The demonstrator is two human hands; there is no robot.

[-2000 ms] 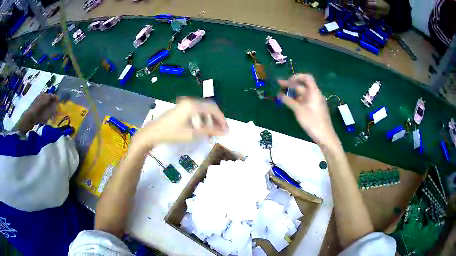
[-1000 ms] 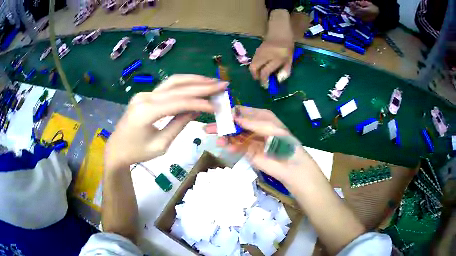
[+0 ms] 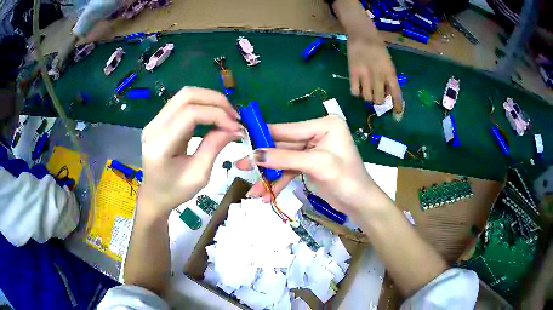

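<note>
A blue battery cell (image 3: 258, 130) is held up above the carton, tilted, with red and yellow wires hanging from its lower end towards a small circuit board (image 3: 307, 235) over the white pieces. My right hand (image 3: 318, 154) grips the cell from the right with thumb and fingers. My left hand (image 3: 188, 142) is at the cell's left side, its fingertips pinching near a thin white piece (image 3: 247, 144), partly hidden by the fingers. The brown carton (image 3: 206, 245) below holds a heap of white pieces (image 3: 258, 248).
A green conveyor belt (image 3: 194, 66) carries pink car shells (image 3: 160, 56), blue cells and boards. Another person's hand (image 3: 373, 69) reaches over it. Another cell (image 3: 326, 208) lies behind the carton. A PCB panel (image 3: 445, 194) is at right, yellow sheets (image 3: 112, 209) at left.
The cell has turned from its white-padded face to a blue side, and its wires now hang down. The other person's hand has moved right along the belt. The belt items have shifted in view.
</note>
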